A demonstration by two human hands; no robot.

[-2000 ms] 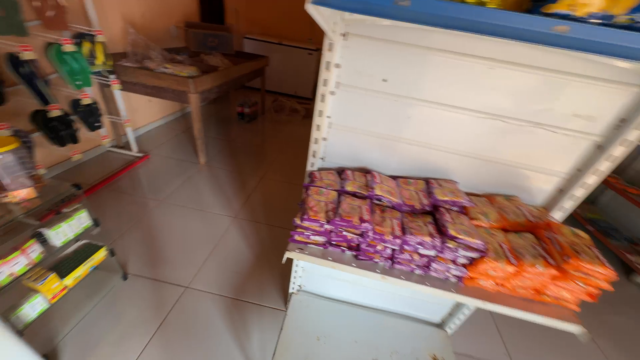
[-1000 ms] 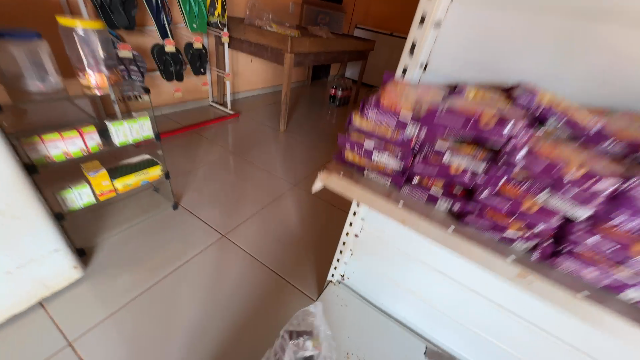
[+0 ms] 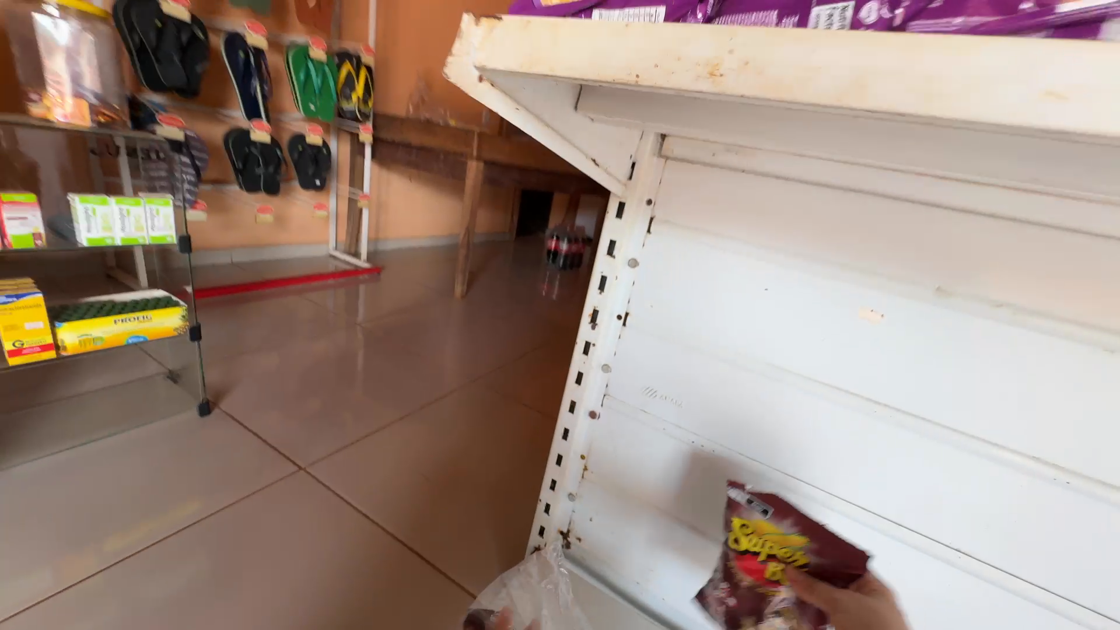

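My right hand (image 3: 847, 602) grips a dark brown snack packet (image 3: 770, 560) with yellow lettering, in front of the white metal back panel of a shelf unit, near the lower right. At the bottom edge, a clear plastic bag (image 3: 538, 595) stands by the foot of the slotted upright. Some fingers of my left hand (image 3: 507, 621) show at this bag, mostly cut off by the frame; whether they are closed on it is hard to tell. Purple packets (image 3: 787, 12) lie on the shelf above.
The rusty-edged white shelf (image 3: 744, 70) juts out overhead. At the left, a glass display rack (image 3: 197, 350) holds boxes and a jar. Flip-flops (image 3: 254, 162) hang on a wall rack behind it. Further back are a wooden table (image 3: 471, 210) and a pack of dark bottles (image 3: 566, 249) on the floor.
The view has dropped lower and closer to the shelf unit. My right hand with the brown packet has come into view, along with a bit of my left hand at the clear bag.
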